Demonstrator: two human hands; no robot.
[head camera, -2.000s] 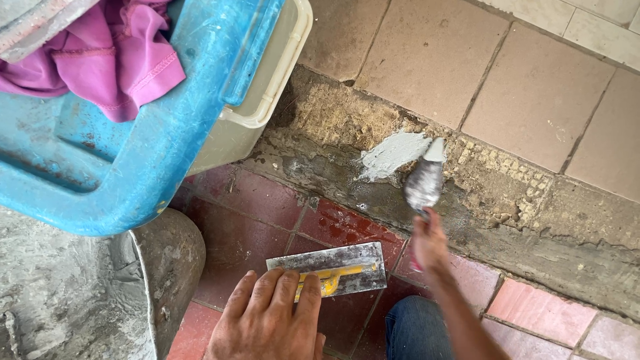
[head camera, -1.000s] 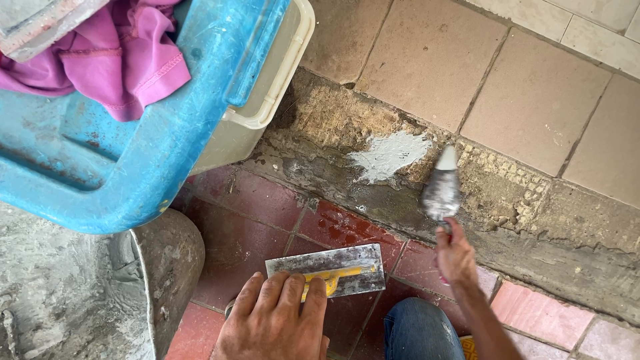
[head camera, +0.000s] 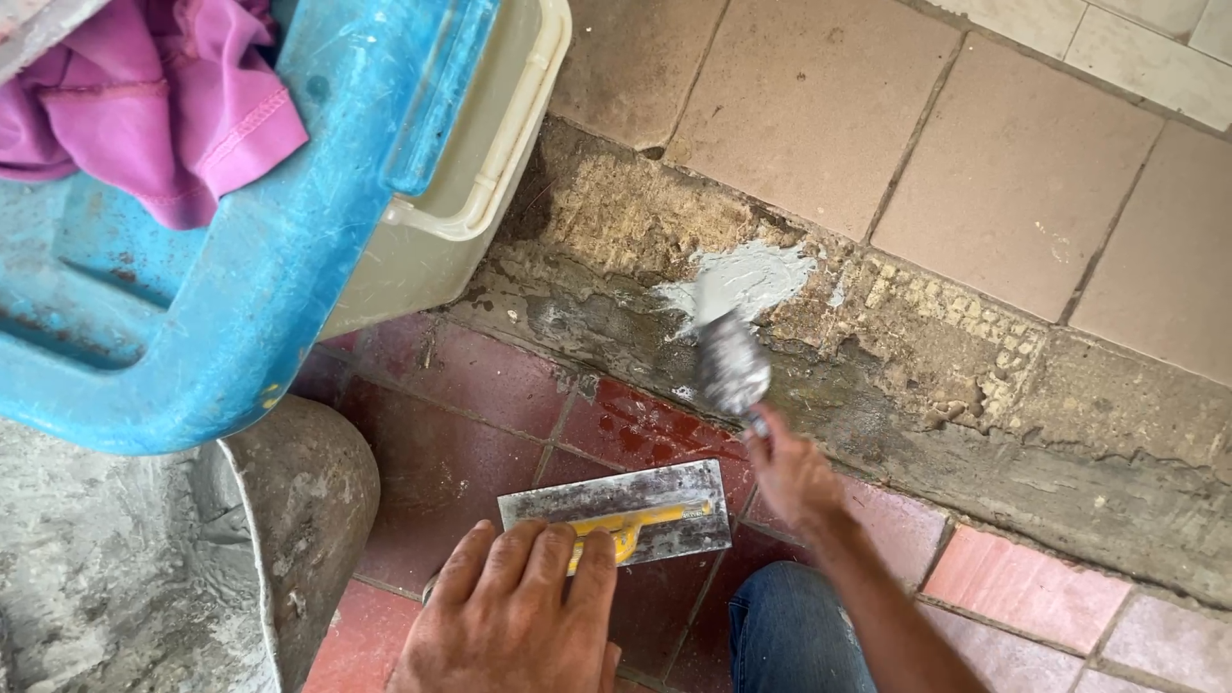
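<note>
My right hand (head camera: 794, 474) grips the handle of a pointed trowel (head camera: 733, 361), whose blade is smeared with grey-white mortar and blurred. The blade's tip lies over the lower left part of a patch of pale wet mortar (head camera: 765, 274) on the rough bare strip between the tiles. My left hand (head camera: 515, 602) is closed around the yellow handle of a rectangular steel float (head camera: 664, 496), held flat above the dark red tiles. Its palm side is hidden from view.
A blue plastic lid or tray (head camera: 250, 289) with a purple cloth (head camera: 183, 115) rests over a whitish plastic bin (head camera: 423, 265) at upper left. Below it stands a bucket (head camera: 308, 520) with grey mortar (head camera: 106, 558). Beige tiles (head camera: 818, 96) border the strip above; my jeans-covered knee (head camera: 794, 626) is below.
The trowel in my right hand has moved left from bare ground right of the patch onto the mortar. The patch has spread since the earliest frame. My left hand and the float have hardly moved.
</note>
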